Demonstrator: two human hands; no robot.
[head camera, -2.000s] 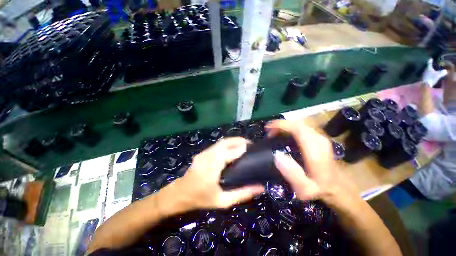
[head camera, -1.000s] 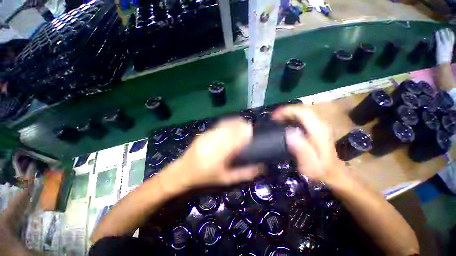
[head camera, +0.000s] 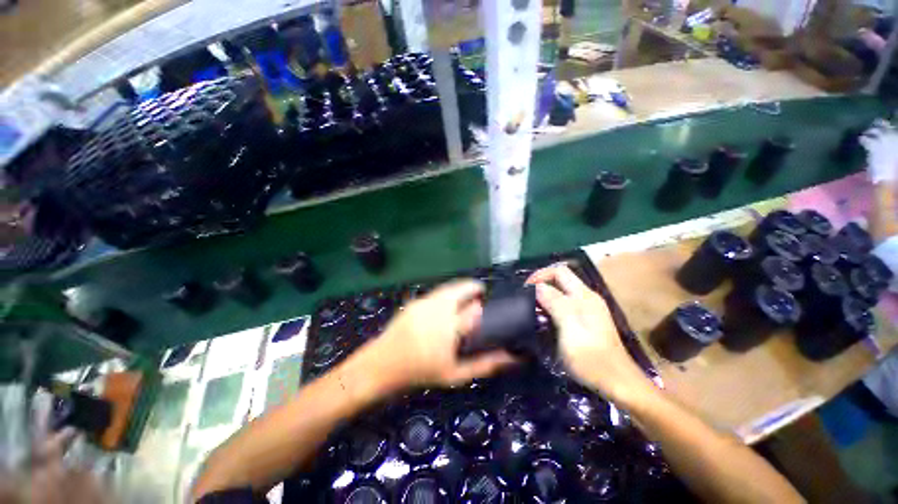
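A matte black cylindrical unit (head camera: 502, 323) lies tilted between my hands, above the glossy black blister tray (head camera: 443, 404). My left hand (head camera: 433, 335) is closed around its left end, with the fingers behind and the thumb below. My right hand (head camera: 581, 330) is at its right end, with the fingertips at the upper right edge. The unit's far side is hidden. The tray has rows of round pockets with shiny discs; my hands and forearms cover part of it.
Grouped black units (head camera: 812, 266) stand on the brown board (head camera: 734, 369) at right. Spaced units stand on the green conveyor belt (head camera: 433, 224). A white upright (head camera: 510, 148) rises behind the tray. Printed sheets (head camera: 212, 384) and an orange-brown block (head camera: 120, 406) are left. A gloved hand (head camera: 879, 153) is far right.
The view has shifted. My hands have turned the unit slightly and still hold it. Units on the belt have changed position relative to the upright.
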